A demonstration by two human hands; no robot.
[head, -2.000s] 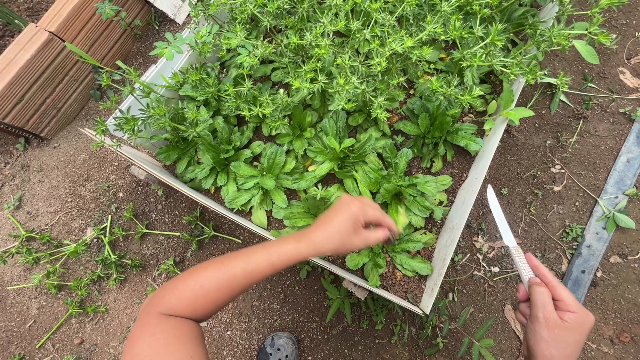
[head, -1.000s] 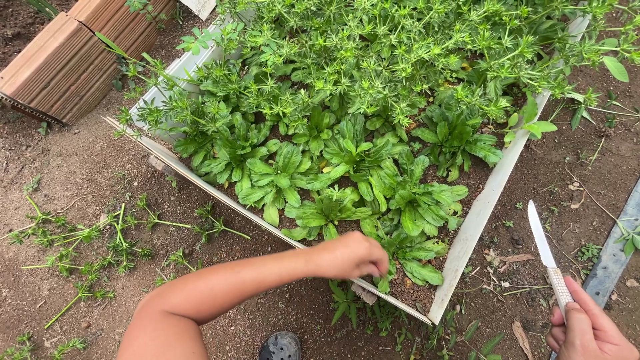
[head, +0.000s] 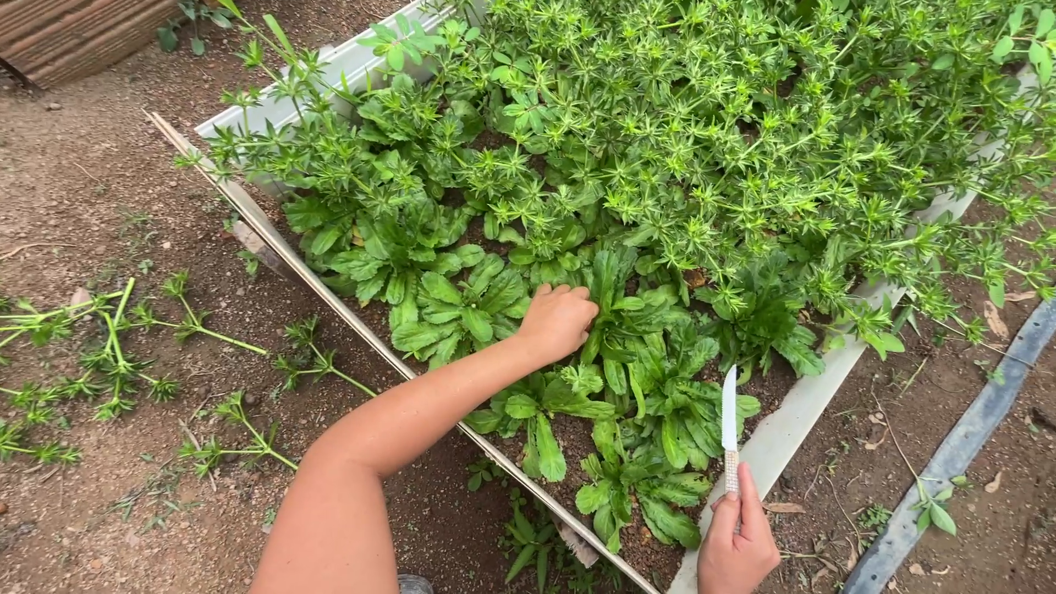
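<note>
My left hand (head: 559, 322) reaches into the raised bed, its fingers curled at the leaves of a culantro plant (head: 615, 305); whether they pinch a leaf cannot be told. In my right hand (head: 738, 536) is a serrated knife (head: 730, 421) with a pale patterned handle, its blade pointing up over the bed's right front corner. Low leafy rosettes (head: 478, 309) fill the front of the bed, and taller spiky flower stalks (head: 701, 140) crowd the back.
Thin boards edge the bed, with a front board (head: 305, 272) and a pale right board (head: 792, 421). Cut spiky stalks (head: 115, 355) lie on the soil at left. Ribbed clay blocks (head: 74, 33) stand at upper left, and a grey strip (head: 957, 454) runs along the right.
My left hand has moved from the front corner deeper into the bed, among the rosettes. The knife in my right hand has come closer to the plants and now points more upright.
</note>
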